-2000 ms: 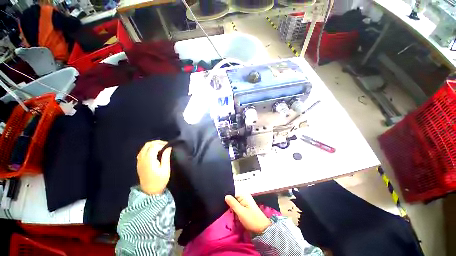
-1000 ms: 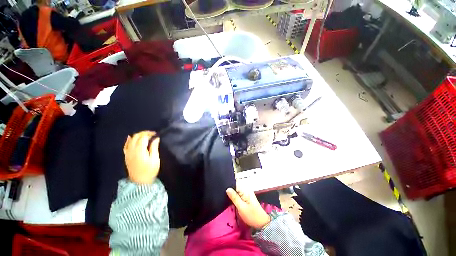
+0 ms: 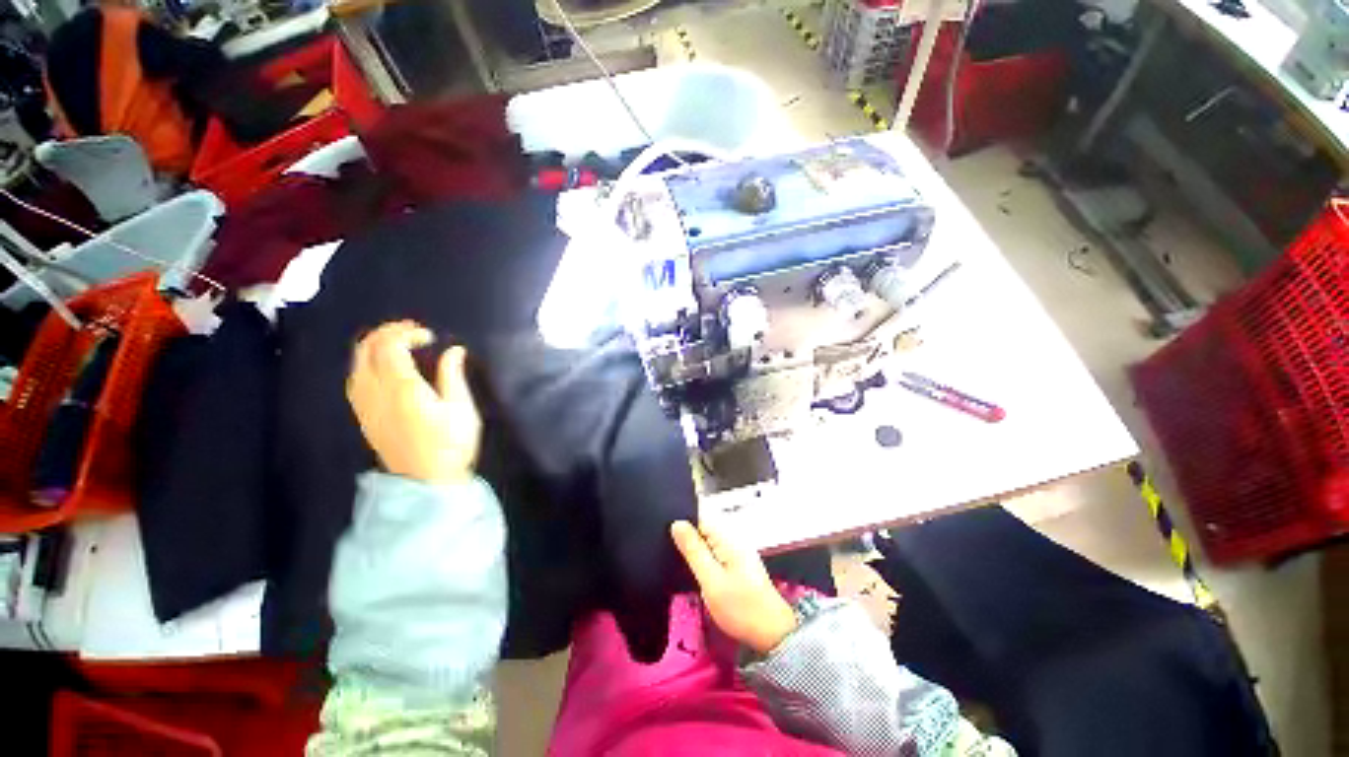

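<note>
A large black cloth panel [image 3: 570, 459] lies on the table left of the overlock machine [image 3: 799, 222], its right part at the needle area and its lower edge hanging over my pink-covered lap. My left hand [image 3: 414, 402] is on the black cloth, thumb spread from the fingers; any small thing in it cannot be made out. My right hand [image 3: 732, 584] holds the panel's right edge below the table's front edge, its palm and lower fingers partly hidden. Lamp glare covers part of the cloth beside the needle.
A red-handled tool [image 3: 954, 396] and a small black disc [image 3: 888, 436] lie right of the machine. Orange-red basket [image 3: 111, 318] at left, maroon fabric [image 3: 444, 141] behind. More black cloth [image 3: 1036, 636] hangs at lower right. A red crate [image 3: 1258, 429] stands at far right.
My left hand has moved up and slightly left over the cloth. My right hand stays at the panel's edge, slightly higher in view. The panel's lower edge over my lap has shifted.
</note>
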